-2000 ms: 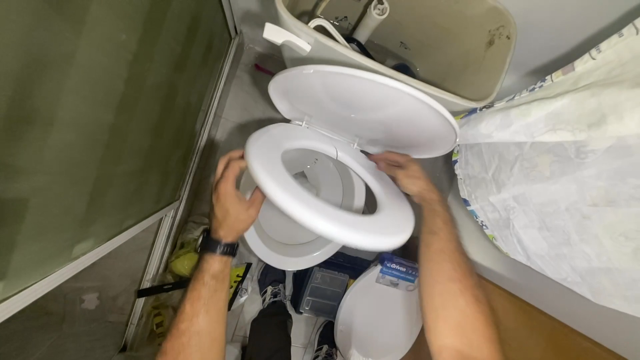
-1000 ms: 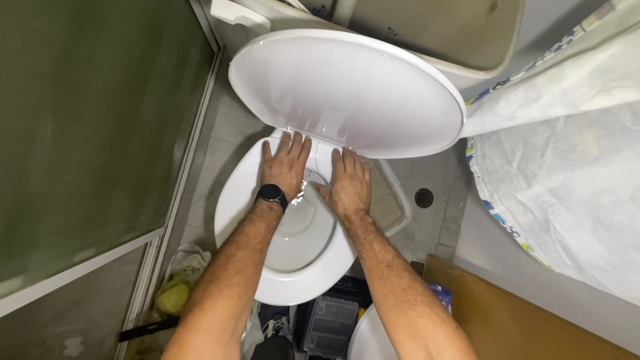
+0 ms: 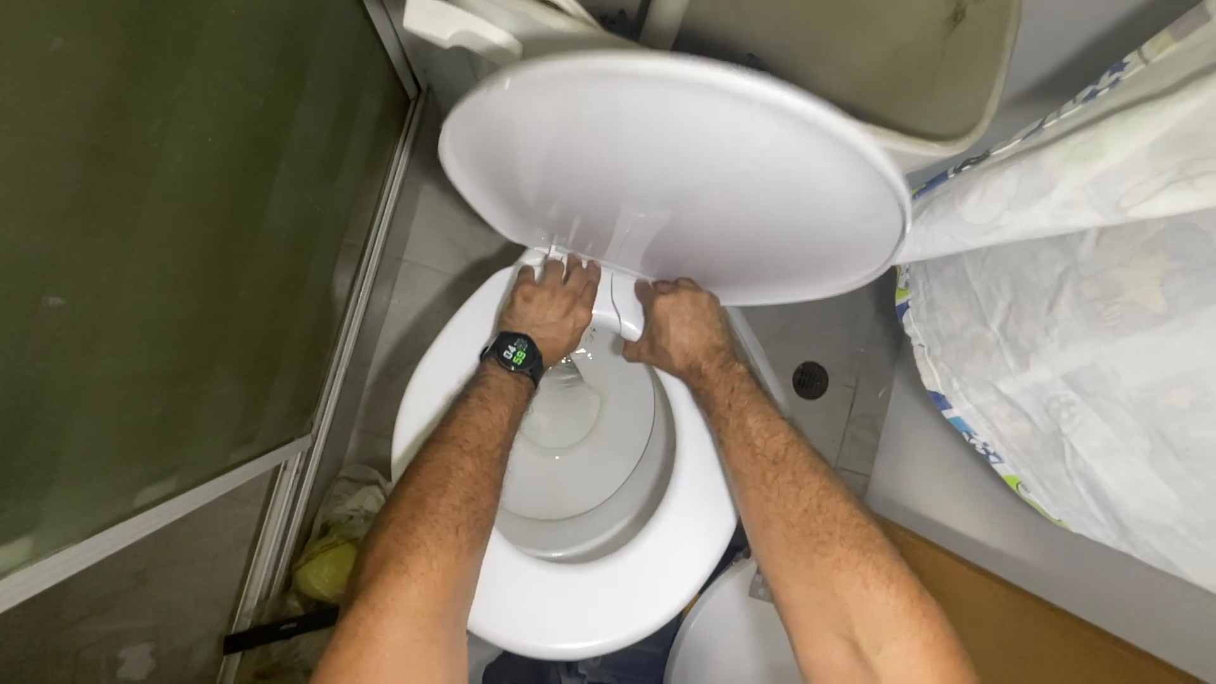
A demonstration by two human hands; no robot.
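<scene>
A white toilet seat [image 3: 589,608] rests over the toilet bowl [image 3: 560,475], its lid [image 3: 674,171] raised toward the tank. My left hand [image 3: 551,309], with a black smartwatch [image 3: 516,353] on the wrist, presses flat on the rear of the seat, fingertips at the left hinge. On the right part of the seat's rear, my right hand [image 3: 679,328] has its fingers curled over the edge, thumb toward the opening. A thin dark line, like a crack or a hair, runs on the seat between my hands. The right hinge is hidden behind my fingers.
Behind the lid is an open toilet tank [image 3: 855,66]. A greenish glass door [image 3: 171,237] stands left, a shower curtain [image 3: 1092,332] hangs right. A floor drain [image 3: 810,380] lies right of the bowl. Another white lid or seat [image 3: 731,636] and a brown panel [image 3: 1026,608] are low in view.
The seat was held tilted above the bowl by its sides; now it lies on the bowl. Both hands have moved to its rear by the hinges. My right hand's fingers have since curled. The view is closer.
</scene>
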